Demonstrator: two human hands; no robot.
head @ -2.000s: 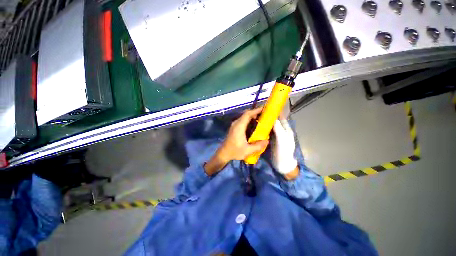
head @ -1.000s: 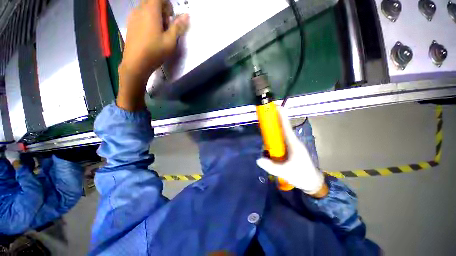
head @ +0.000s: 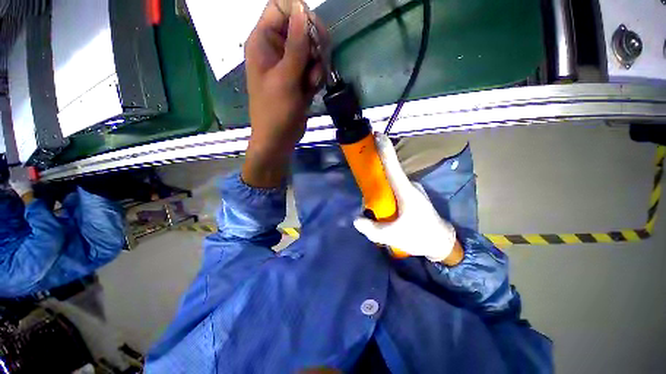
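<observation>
My right hand [head: 416,219], in a white glove, grips the orange body of the electric screwdriver [head: 369,172]. Its black nose [head: 342,106] points up and slightly left, over the rail and the green belt. My left hand [head: 281,73] is bare and raised, its fingers closed around the thin silver bit [head: 334,75] near its tip. Any screw between the fingers is too small to make out. A pale metal case [head: 215,33] lies behind my left hand, cut off by the top edge and partly hidden by the hand.
More metal cases [head: 82,58] stand on the green belt [head: 467,55] at left, with a red strip [head: 152,10] beside one. The silver rail [head: 511,109] crosses in front. A black cord [head: 422,55] hangs right of the screwdriver. Another person's blue sleeve [head: 62,237] is at far left.
My left hand has moved right from the case to the bit. The screwdriver has tilted left and its nose has moved up. The case has shifted up in view.
</observation>
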